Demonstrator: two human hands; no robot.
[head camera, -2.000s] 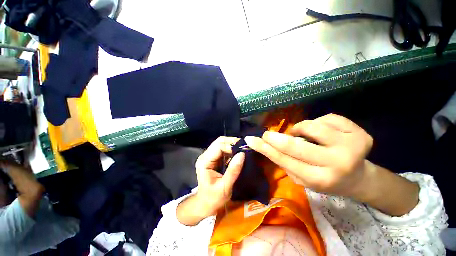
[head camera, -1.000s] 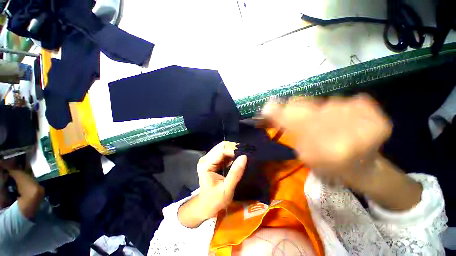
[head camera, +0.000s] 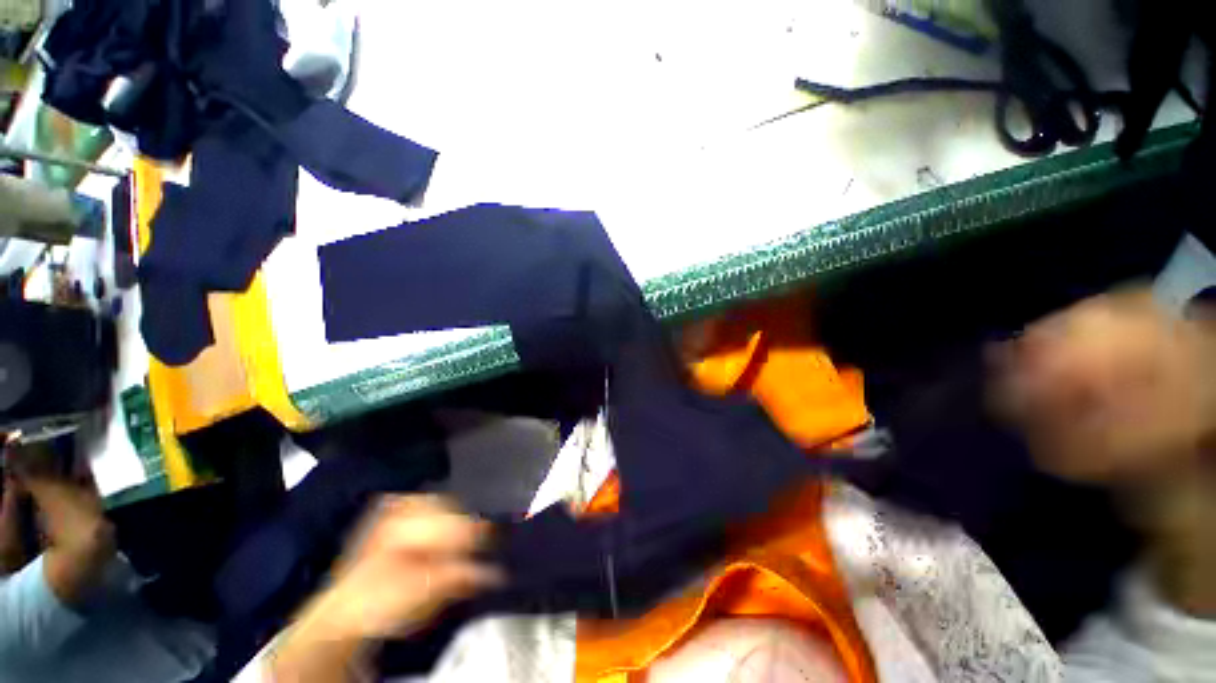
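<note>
A dark navy fabric piece hangs from the table edge over the lap and spreads between my hands. Its flat upper part lies on the white table. My left hand, blurred, is closed on the fabric at the lower left. My right hand, blurred, is far to the right, at the end of a dark stretch of the fabric; its fingertips are unclear, but the cloth runs taut to it.
A white table has a green edge. Black shears and a dark cord lie at the upper right. More navy pieces lie at the left over a yellow-orange cloth. Another person's arm is at the lower left.
My hands have moved wide apart, left hand down and left, right hand to the right. The fabric, bunched before, is now spread across the lap. The view has shifted slightly.
</note>
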